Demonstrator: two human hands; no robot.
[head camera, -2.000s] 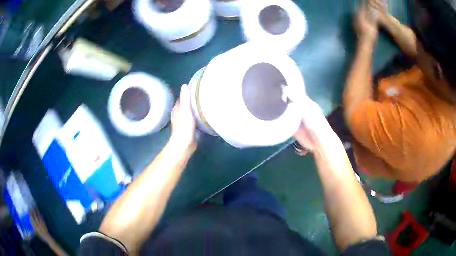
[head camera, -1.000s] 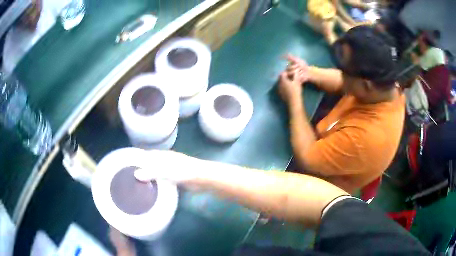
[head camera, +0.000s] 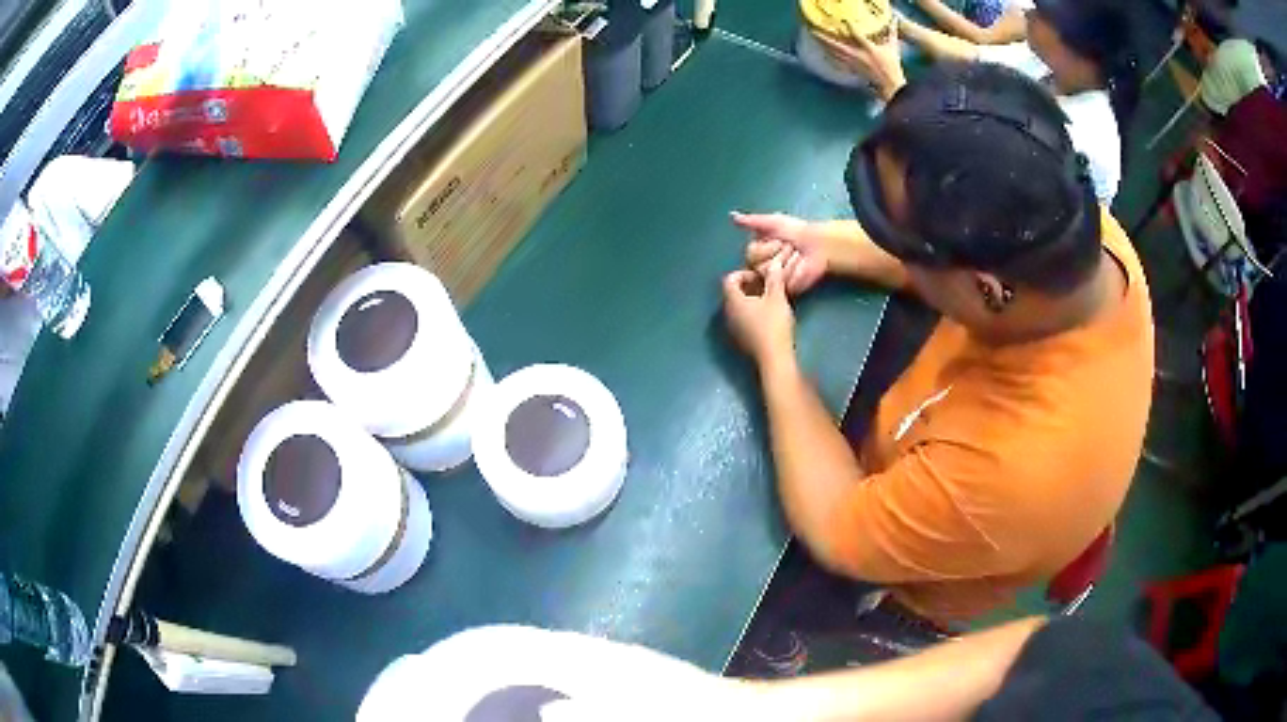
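Note:
A round white unit with a dark disc on top (head camera: 522, 704) is at the bottom edge, partly cut off. My right hand (head camera: 663, 684) is on its right side, overexposed and blending into the white; single fingers cannot be made out. My right forearm reaches in from the lower right. My left hand is out of the picture. Beyond stand two stacks of white units, one at the left (head camera: 360, 508) and one behind it (head camera: 409, 374). A single white unit (head camera: 551, 473) stands to their right.
The green bench (head camera: 663, 268) has a raised shelf along the left with a red-and-white pack (head camera: 240, 120), a bottle (head camera: 57, 282) and a phone-like item (head camera: 191, 325). A brown carton (head camera: 501, 176) stands under it. A person in orange (head camera: 1002, 437) sits at the right, hands together over the bench.
The view has shifted, so the held unit and my right hand now sit at the bottom edge. My left hand has left the picture since two seconds ago. More of the shelf shows.

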